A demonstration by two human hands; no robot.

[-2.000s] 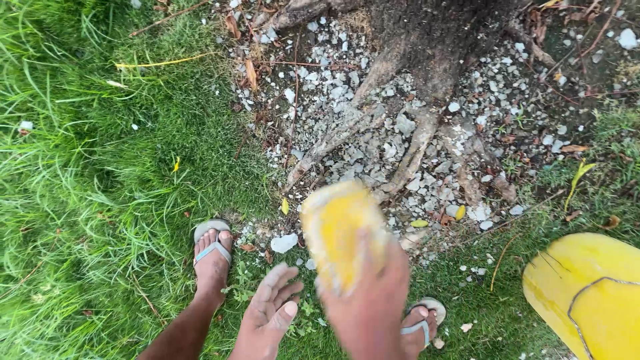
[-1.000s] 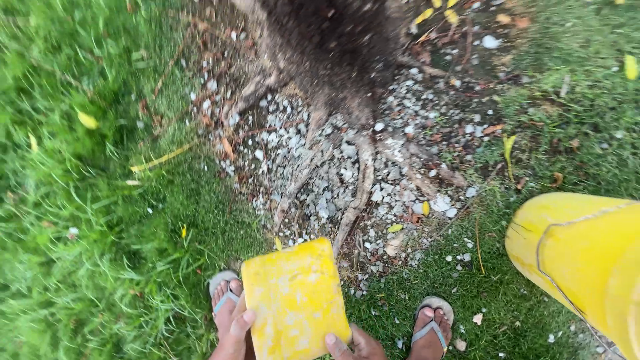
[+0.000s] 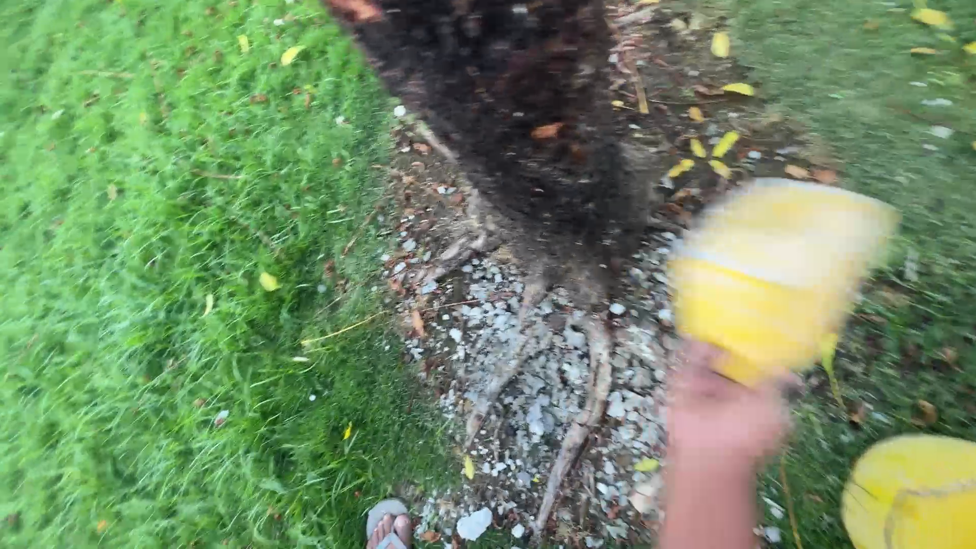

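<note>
My right hand (image 3: 724,396) grips the lower edge of a yellow plastic container (image 3: 778,282), blurred by motion, with a pale, whitish upper part. It is raised at the right of the view, beside the base of a tree trunk (image 3: 526,137). My left hand is out of view. At the lower right corner stands a larger yellow plastic container with a wire handle (image 3: 907,496), partly cut off by the frame.
Exposed roots (image 3: 587,419) and pale stone chips (image 3: 541,404) spread below the trunk. Grass (image 3: 191,305) lies on both sides, with scattered yellow leaves. A foot in a flip-flop (image 3: 389,522) shows at the bottom edge.
A second ago both hands were at the yellow container low in the view; now my right hand alone shows on it, up and to the right. My left hand has left the view.
</note>
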